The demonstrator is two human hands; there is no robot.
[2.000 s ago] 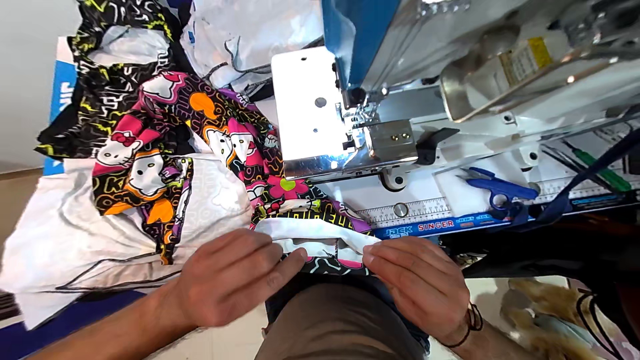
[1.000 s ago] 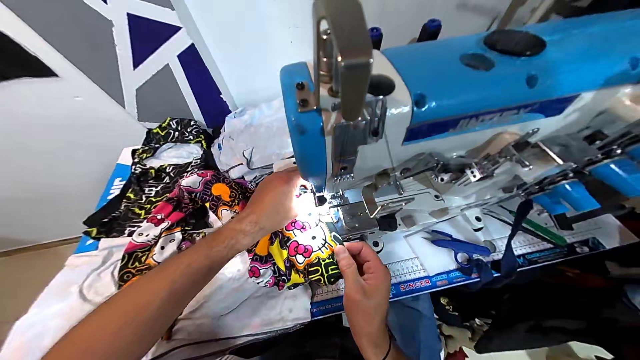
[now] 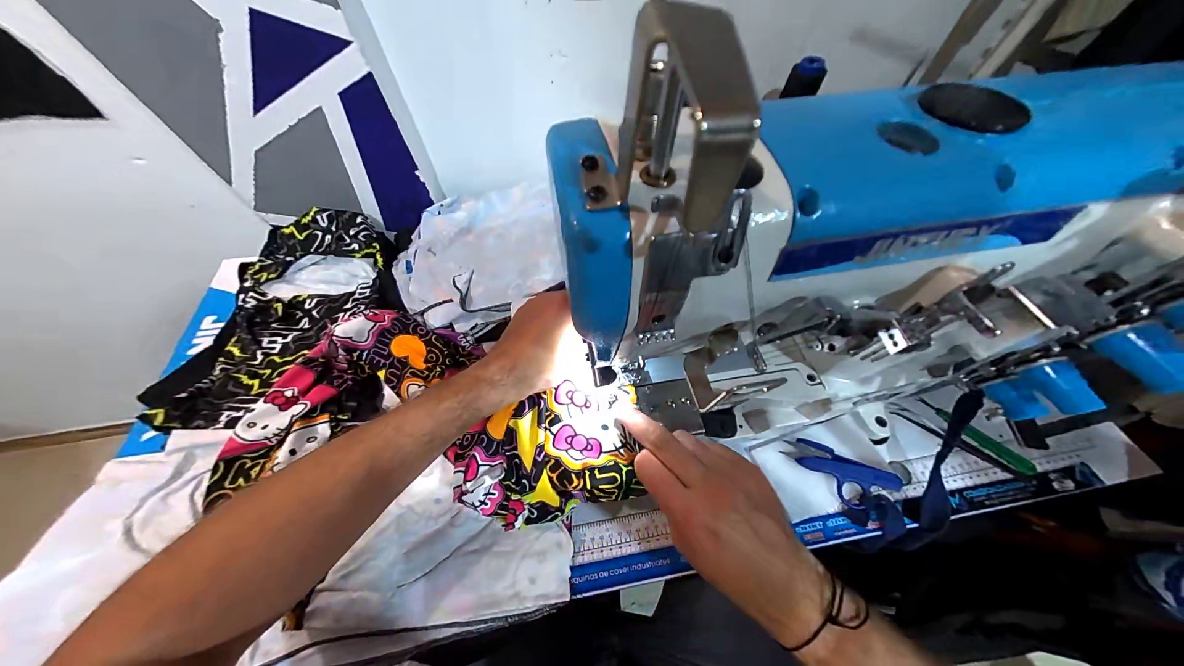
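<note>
A blue and white industrial sewing machine (image 3: pixel 680 231) stands over a garment of brightly printed cartoon fabric (image 3: pixel 555 453). The machine's lamp makes a white glare around its presser foot (image 3: pixel 606 375). Behind and left of the needle area, my left hand (image 3: pixel 536 342) rests at the fabric's far side; its fingertips are lost in glare and behind the machine head. My right hand (image 3: pixel 712 490) is at the fabric's right edge, index finger stretched out near the presser foot, the fabric edge by its thumb. Whether either hand grips the cloth cannot be made out.
Black patterned fabric (image 3: pixel 324 231) and white fabric (image 3: pixel 490 250) lie behind my left arm, with more white cloth (image 3: pixel 416 555) in front. Blue thread snips (image 3: pixel 846 472), green-handled tweezers or a similar tool (image 3: pixel 994 444) and a printed ruler strip (image 3: pixel 620 536) are along the table's right and front.
Two seconds ago both hands held a white-banded fabric edge near my lap; the cloth is now under the machine head. Since one second ago my right hand has moved nearer the presser foot. The view has shifted.
</note>
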